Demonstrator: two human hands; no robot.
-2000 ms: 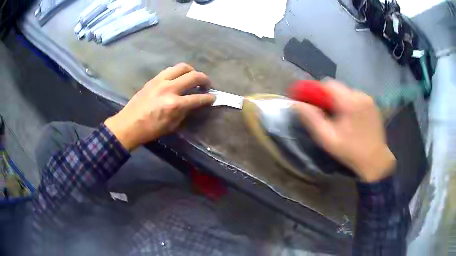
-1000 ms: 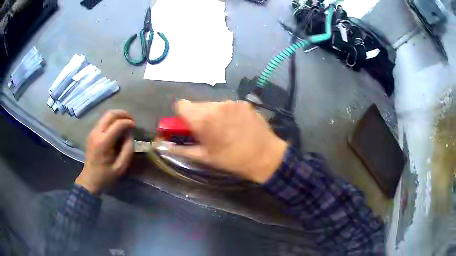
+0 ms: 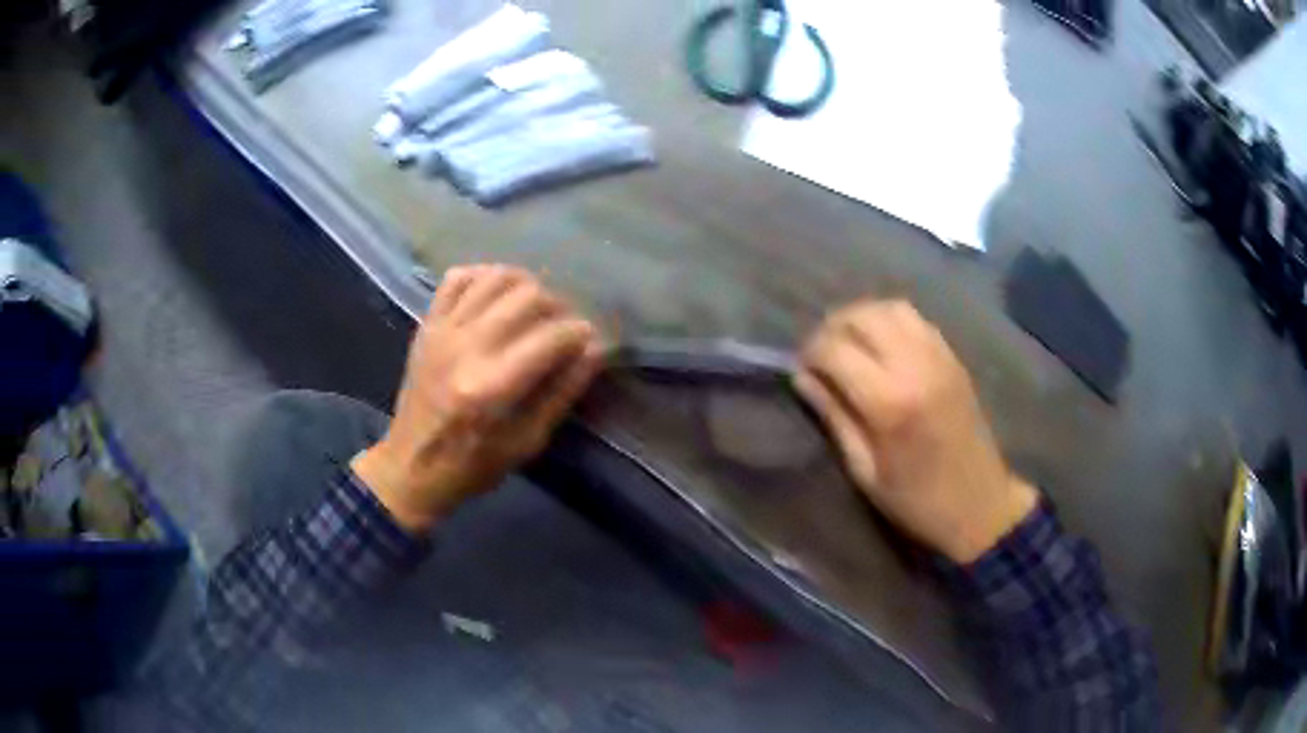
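Observation:
A narrow strip point(image 3: 702, 358), dark with a pale upper edge, is stretched level between my two hands just over the brown part of the table. My left hand point(image 3: 495, 387) pinches its left end. My right hand point(image 3: 903, 415) pinches its right end. The fingertips hide both ends. Whether a template lies inside the strip I cannot tell. The iron point(image 3: 1250, 566) is at the right edge of the view, partly cut off, with no hand on it.
Fanned bundles of pale strips point(image 3: 523, 122) lie at the far left. Green-handled scissors point(image 3: 760, 57) rest on a white sheet point(image 3: 903, 122). A small pile of dark pieces point(image 3: 1068, 318) lies at right, with dark bundles point(image 3: 1236, 186) beyond. A blue bin point(image 3: 101, 587) is at left.
My right hand has left the iron, now at the far right, and holds the strip's right end. The strip now shows dark between both hands. The view has shifted.

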